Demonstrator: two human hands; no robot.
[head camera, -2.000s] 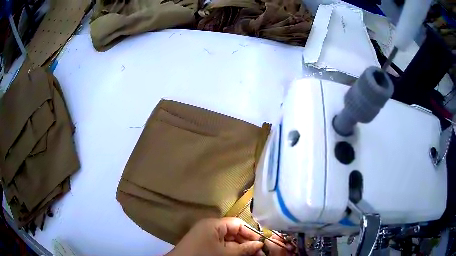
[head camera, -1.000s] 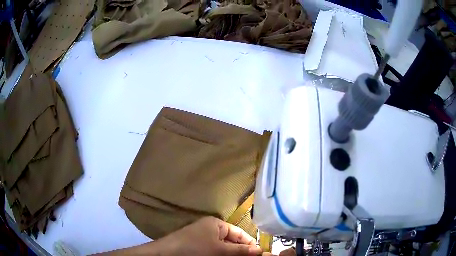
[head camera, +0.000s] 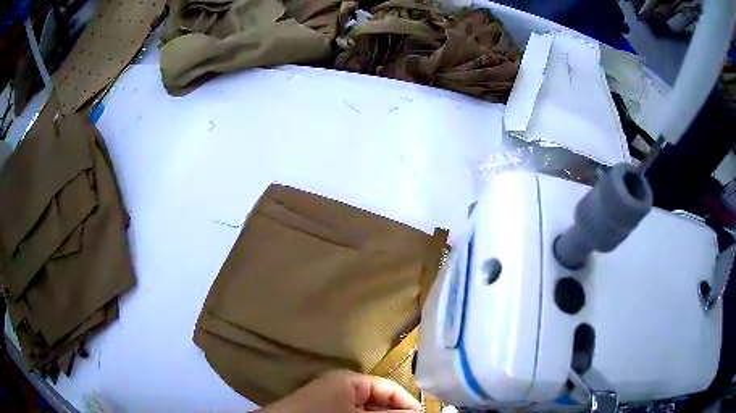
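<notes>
The brown garment panel (head camera: 315, 282) lies flat on the white table, left of the white sewing machine head (head camera: 500, 298). A narrow brown zip strip (head camera: 433, 262) runs along its right edge and under the head. A lit yellowish strip crosses the panel's lower right corner. My left hand (head camera: 347, 394) is at the panel's lower edge, cut off by the bottom of the picture, with bent fingers at the strip beside the head. What its fingertips hold is not clear. My right hand is not in view. The needle and presser foot are hidden.
A stack of cut brown panels (head camera: 69, 242) lies at the left table edge, with a dotted panel (head camera: 105, 56) behind it. Heaped brown pieces (head camera: 436, 48) lie along the far edge. A white folded piece (head camera: 569, 97) is behind the machine. Loose threads lie on the table (head camera: 323, 137).
The view has shifted, so table and machine sit lower in the picture. The dark thin tool seen at my fingers two seconds ago no longer shows. The right-hand fingertips have left the view.
</notes>
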